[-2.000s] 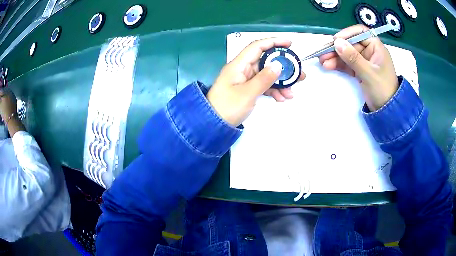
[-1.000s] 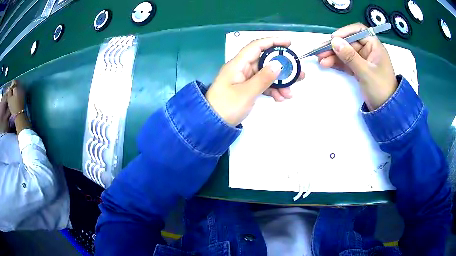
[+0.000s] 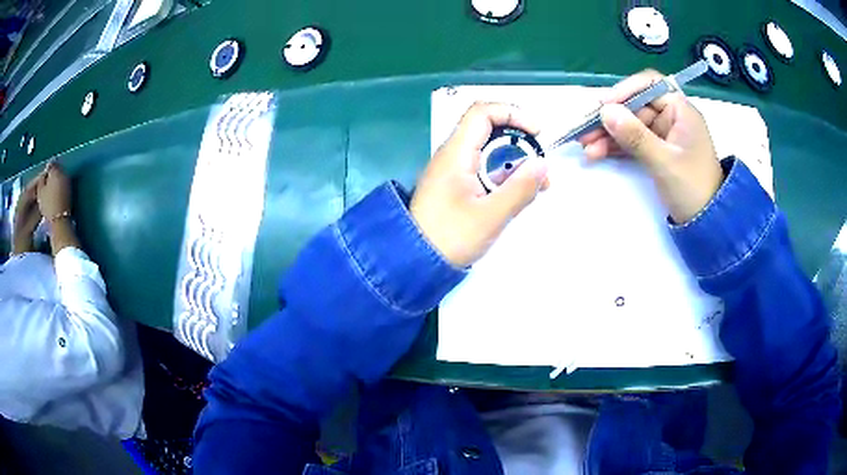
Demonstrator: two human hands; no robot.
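My left hand [image 3: 474,190] holds a round black-rimmed speaker unit [image 3: 507,160] above the white work sheet [image 3: 557,278]. Its bluish centre with a dark middle dot faces up, and my thumb lies over its lower right edge. My right hand [image 3: 655,139] holds silver tweezers [image 3: 604,113] like a pen. Their tips are at the right edge of the unit; whether they touch it, I cannot tell. White curved adhesive pieces [image 3: 563,370] stick out at the sheet's front edge. A strip of arcs [image 3: 223,223] lies left of the sheet.
A green conveyor belt [image 3: 399,42] with several spaced discs runs beyond the bench. A person in white [image 3: 65,343] is at the left, hands at the belt side. A blue crate edge [image 3: 139,456] and dark small parts show at the lower left.
The view has shifted, so the bench appears lower and more to the right. My left thumb has moved off the disc's centre to its lower right edge. The tweezers stay in my right hand.
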